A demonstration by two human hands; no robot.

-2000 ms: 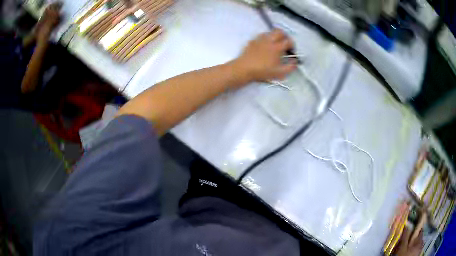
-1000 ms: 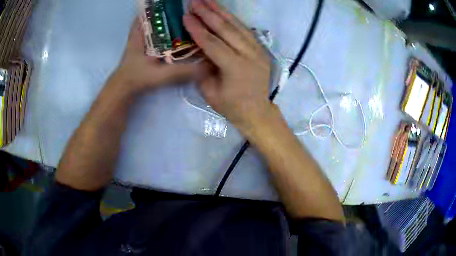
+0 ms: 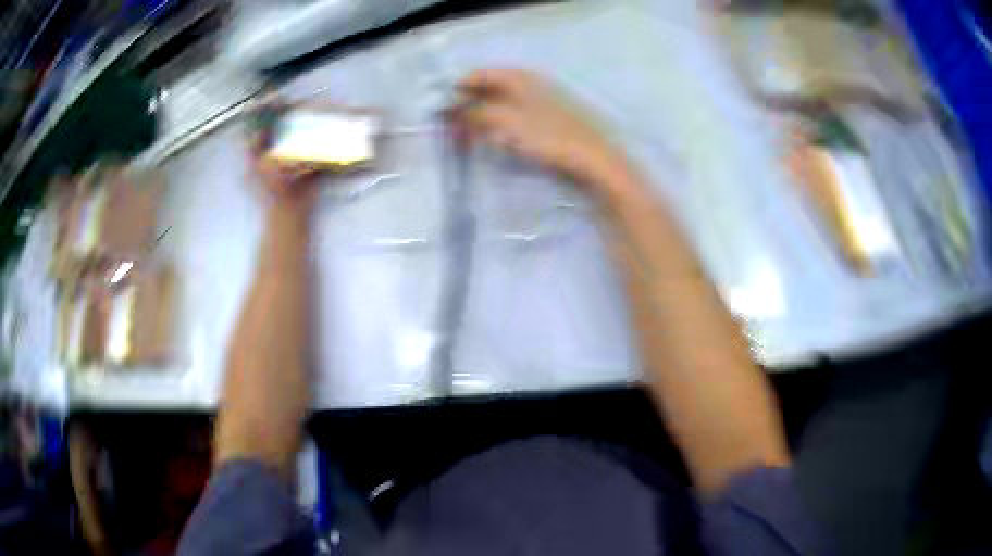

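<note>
The frame is strongly blurred. My left hand [image 3: 285, 163] holds a power bank unit [image 3: 326, 139] by its left end, above the back left part of the bench. The unit's bright white face shows, with a yellowish lower edge. My right hand [image 3: 522, 114] is to the right of the unit, apart from it, fingers bent together near the top of the black cable [image 3: 455, 250]. Whether a plug is between the right fingers cannot be told. Faint pieces of white cord [image 3: 400, 240] lie on the bench between my arms.
Stacked units [image 3: 118, 315] stand at the left end of the white bench [image 3: 544, 326]. More units [image 3: 854, 206] stand at the right, beside the blue bin [image 3: 952, 65]. Part of another person's arm [image 3: 87, 483] shows at the lower left.
My hands were together on a unit with its green board showing. Now they are apart, the left holding a unit with its white face showing. The view has swung, bringing the left stacks in.
</note>
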